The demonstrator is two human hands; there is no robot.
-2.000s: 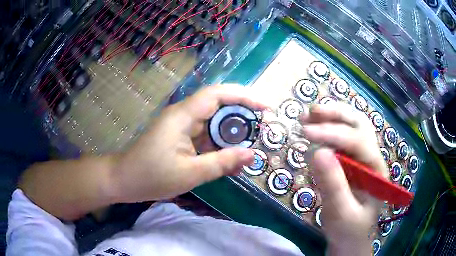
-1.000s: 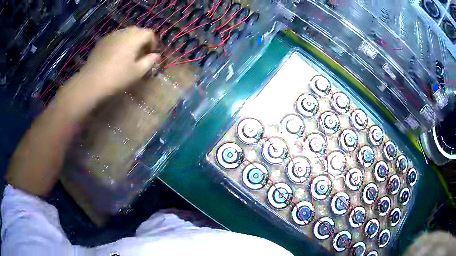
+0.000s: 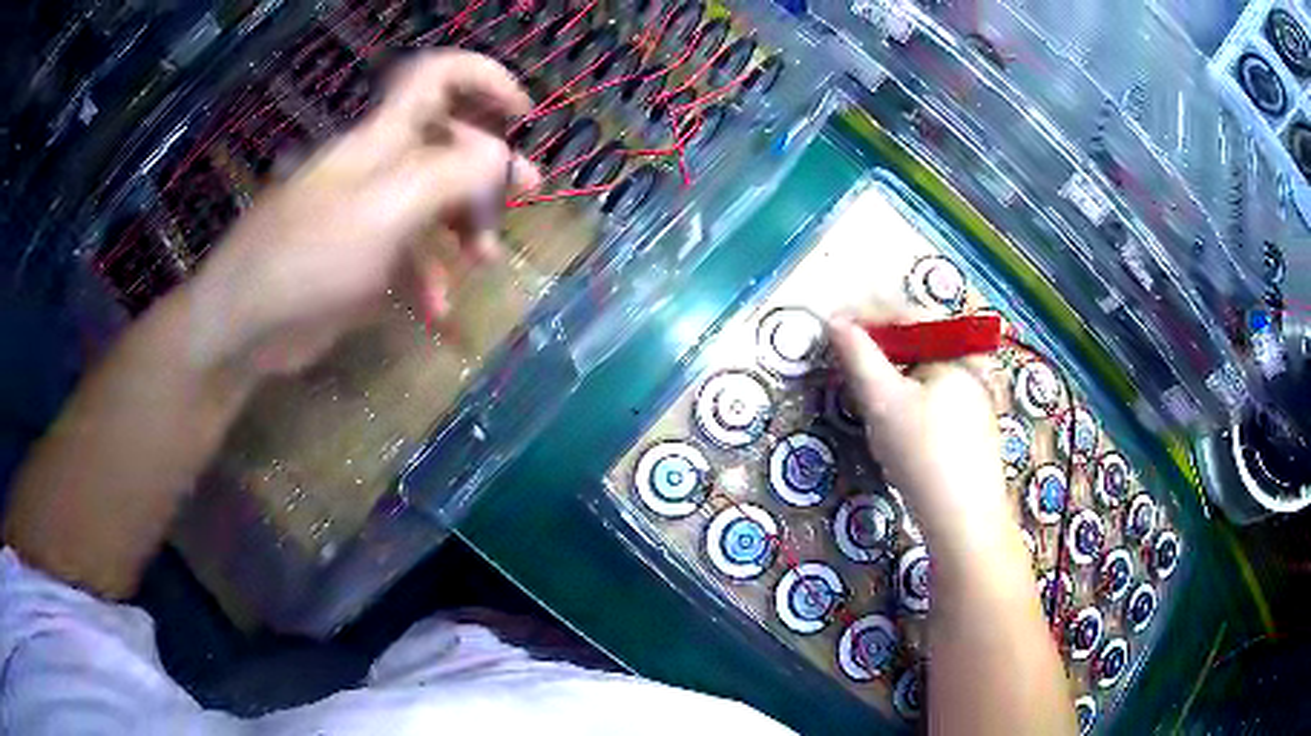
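My left hand [image 3: 381,216] is over the supply tray of dark speakers with red wires [image 3: 575,141]. It is blurred, its fingers bent near the wires; whether it holds a speaker cannot be told. My right hand [image 3: 920,417] grips the red test probe [image 3: 935,339] over the clear receiving tray [image 3: 856,237]. The probe's tip is hidden by the hand. The fingertips are beside a speaker with a pale ring [image 3: 791,342]. Rows of speakers lie magnet side up in this tray, such as one at its left corner [image 3: 673,477]; my right hand and forearm cover several.
The receiving tray lies on a green mat [image 3: 554,575] with a yellow line [image 3: 992,201]. Clear stacked trays [image 3: 1093,187] stand behind it. A white-rimmed round object [image 3: 1251,475] is at the right edge. More round dark pieces in a pale tray [image 3: 1265,79] are at the upper right.
My right hand has come in over the receiving tray with the red probe. One more speaker lies in the tray's upper left part. My left hand is again over the supply tray, slightly further right.
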